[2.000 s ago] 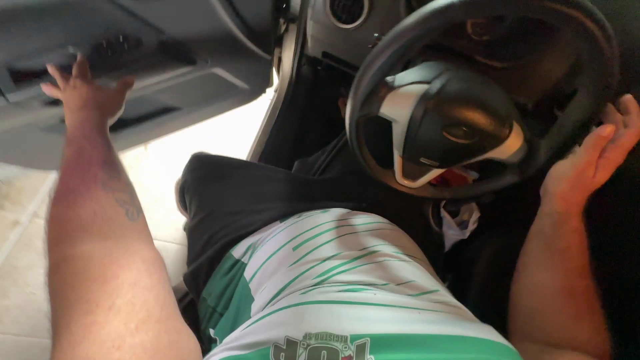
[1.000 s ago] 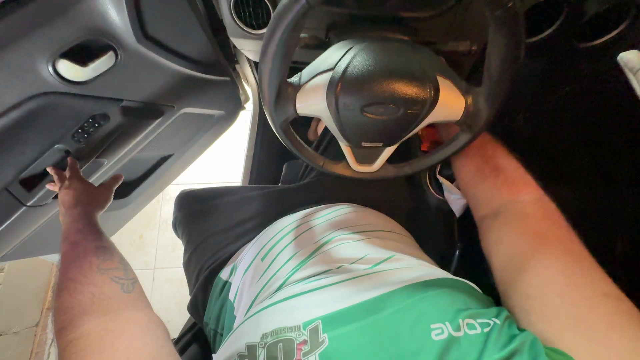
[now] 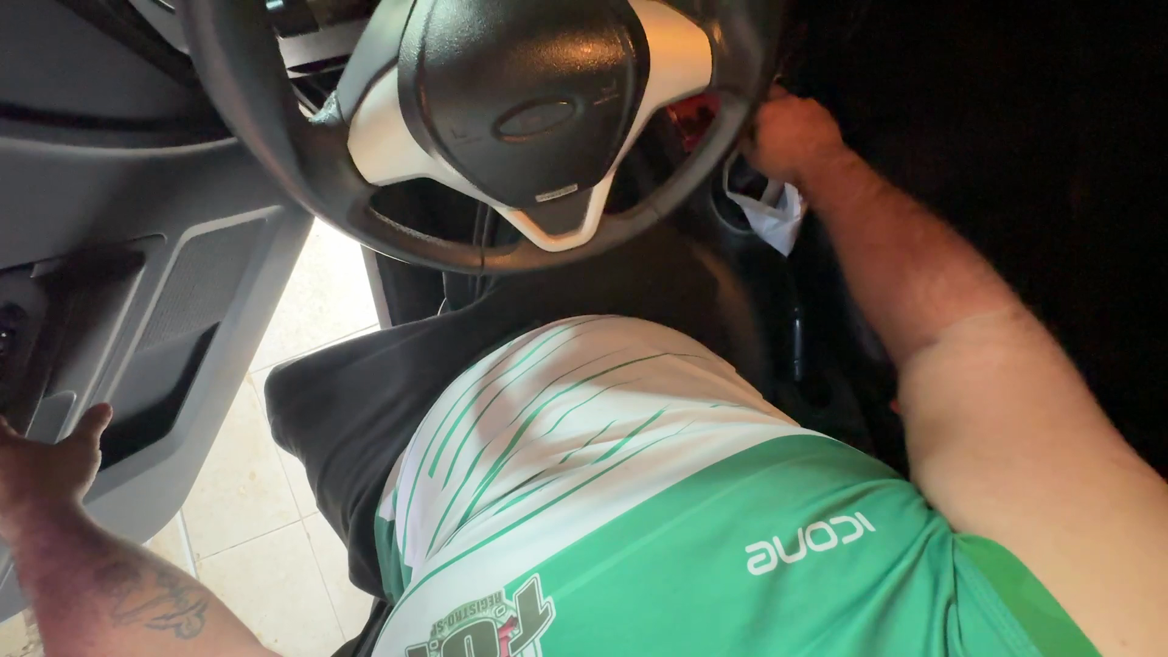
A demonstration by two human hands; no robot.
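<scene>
My left hand [image 3: 46, 461] is at the left edge beside the armrest of the open car door [image 3: 196, 301], thumb raised; its fingers are partly cut off by the frame, so whether they touch or grip anything is unclear. To the right of the steering wheel [image 3: 538, 100], my right hand [image 3: 792, 132] reaches down at the centre console, over a white plastic bag or cloth [image 3: 776, 219]. Its fingertips are in shadow and what they touch cannot be made out. A red item [image 3: 693, 119] shows behind the wheel rim.
The steering wheel is close above my lap, in black shorts [image 3: 356, 401]. A lever, perhaps the handbrake [image 3: 797, 342], lies between my right arm and leg. Light floor tiles [image 3: 246, 484] show through the gap beside the door. The far right is very dark.
My right hand was right of the wheel rim two seconds ago and is now down by the console. The view has shifted, with the wheel larger and the door lower left.
</scene>
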